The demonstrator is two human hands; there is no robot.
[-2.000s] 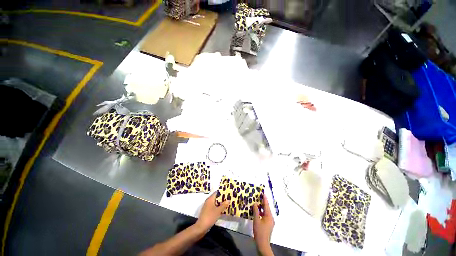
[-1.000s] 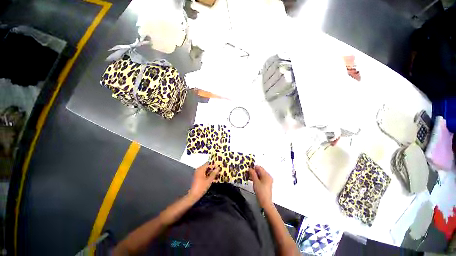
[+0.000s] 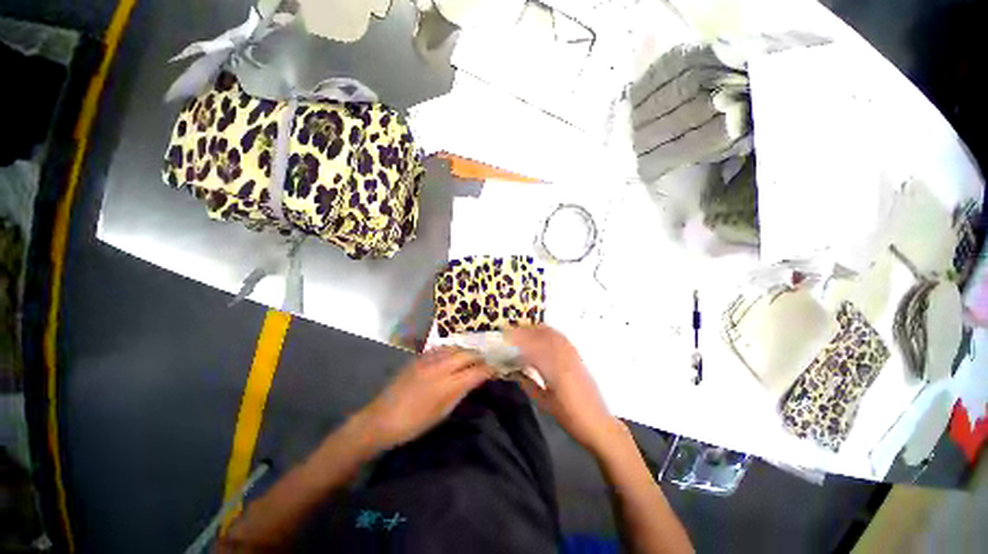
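My left hand (image 3: 428, 392) and my right hand (image 3: 549, 366) are together at the table's near edge, both on a cut panel (image 3: 484, 344) whose pale side shows between them. My fingers cover most of this panel. A leopard-print panel (image 3: 490, 292) lies print side up on the white paper, just beyond my hands. A thick leopard-print bundle (image 3: 347, 173), tied with a grey strip (image 3: 281, 162), lies to the left on the metal tabletop.
A thin grey ring (image 3: 568, 233), a pen (image 3: 697, 338) and grey cut pieces (image 3: 689, 114) lie beyond and right of my hands. An orange piece (image 3: 490, 169) sticks out from under papers. At right are beige pieces (image 3: 771, 335) and a leopard-print rectangle (image 3: 835, 379).
The held panel showed its print before; now its pale side shows and my hands are closer together over it. The view has moved closer to the table and the tied bundle looks larger.
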